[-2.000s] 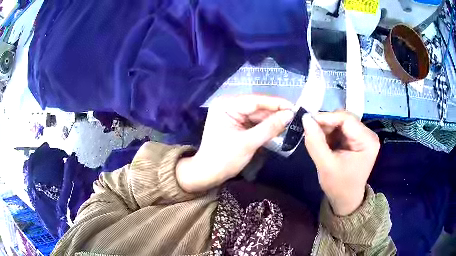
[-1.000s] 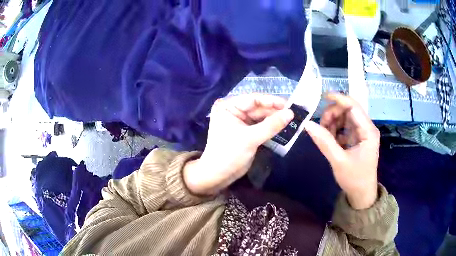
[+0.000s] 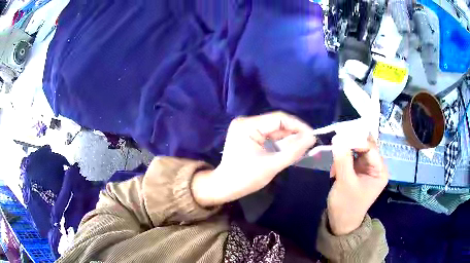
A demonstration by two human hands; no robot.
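Observation:
My left hand (image 3: 268, 154) pinches one part of a narrow white tape (image 3: 337, 126) between thumb and fingers. My right hand (image 3: 358, 177) is just right of it, its fingers closed on the same tape, which is bunched and blurred at the fingertips. The tape runs up from my right hand toward the machine. The black label is not visible now; the fingers may hide it. The navy fabric (image 3: 190, 77) lies spread over the table, behind and left of my hands.
The white machine (image 3: 427, 46) with a yellow sticker (image 3: 389, 72) stands at upper right. A brown round container (image 3: 423, 120) with dark items sits below it on the ruler-marked table edge (image 3: 402, 160). Dark navy pieces (image 3: 44, 174) and a blue crate (image 3: 26, 221) are at lower left.
The black label with pale print has gone out of sight. My right hand has closed on the tape, which now stretches between both hands. The view has shifted, showing more of the machine.

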